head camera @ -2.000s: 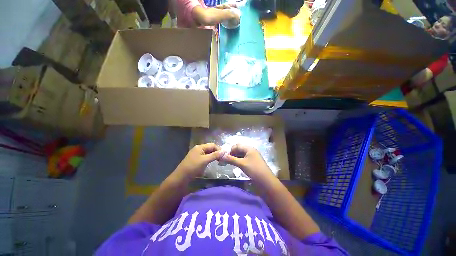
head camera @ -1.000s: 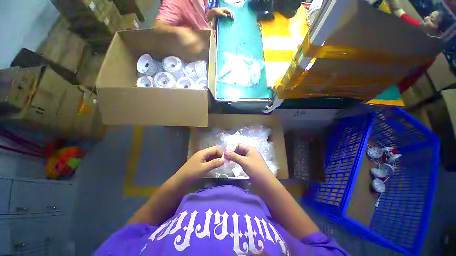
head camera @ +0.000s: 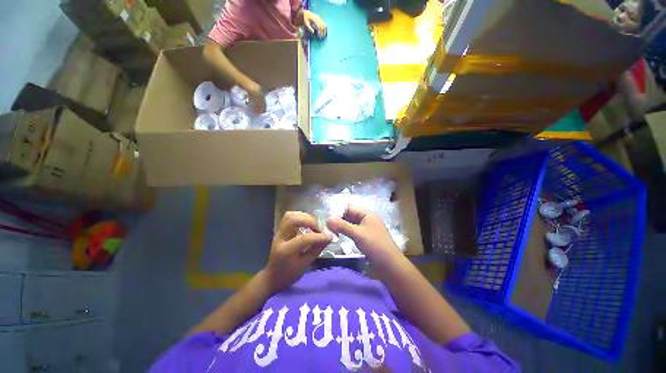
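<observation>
A small white part [head camera: 333,235] is between my fingertips, over an open carton [head camera: 414,211] filled with shiny clear plastic bags [head camera: 380,200]. My left hand [head camera: 293,249] is on the left with its fingers curled and pinched at the part. My right hand [head camera: 363,232] meets it from the right, thumb and index finger at the same part. The part is too small to make out in detail, and the fingers hide much of it.
A large carton [head camera: 219,156] of white round housings [head camera: 234,118] stands front left; another person's hand [head camera: 255,98] reaches into it. A teal bench [head camera: 343,58] lies ahead. A taped carton [head camera: 511,80] and blue crate [head camera: 504,233] are at right.
My left hand has turned and curled more, its wrist closer to my body. The other person's hand has moved from the bench into the large carton. My view has shifted slightly.
</observation>
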